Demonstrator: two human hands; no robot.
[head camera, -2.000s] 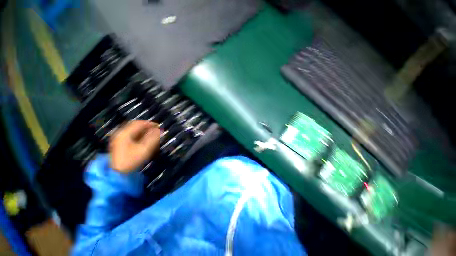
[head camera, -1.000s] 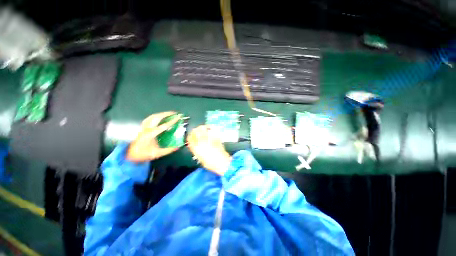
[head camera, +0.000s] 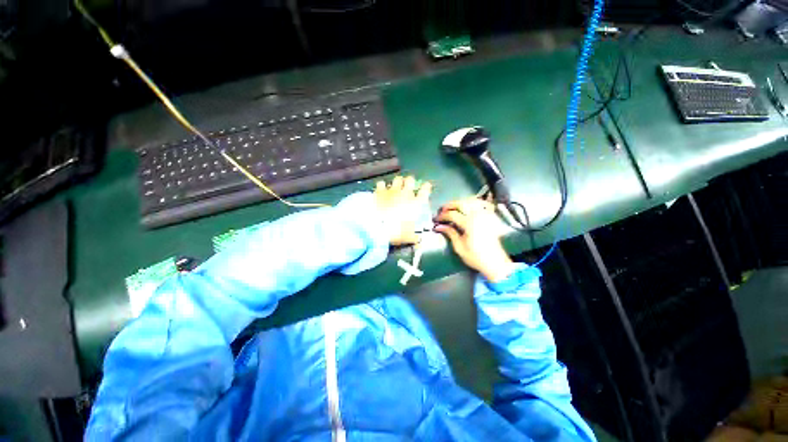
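Note:
My left hand (head camera: 402, 210) reaches across the boards, palm down with fingers spread, and holds a pale green circuit board that it mostly hides. My right hand (head camera: 473, 235) is just right of it, fingertips pinching a small dark plug (head camera: 439, 226) at the board's right side. Another circuit board (head camera: 152, 283) lies at the left, partly under my left sleeve. A further circuit board (head camera: 238, 235) shows only as a strip behind the sleeve. A thin yellow cable (head camera: 177, 114) hangs from above and runs down behind my left forearm.
A black keyboard (head camera: 268, 148) lies behind the boards. A barcode scanner (head camera: 480, 161) lies behind my right hand. A blue coiled cord (head camera: 580, 86) hangs at the right beside black cables. A white cross-shaped tie (head camera: 410, 269) is at the front edge. A second keyboard (head camera: 713, 93) is far right.
The view has swung right. My left hand has left the green board at the left and crossed to the right end of the row. My right hand has moved right, beside it, onto the plug.

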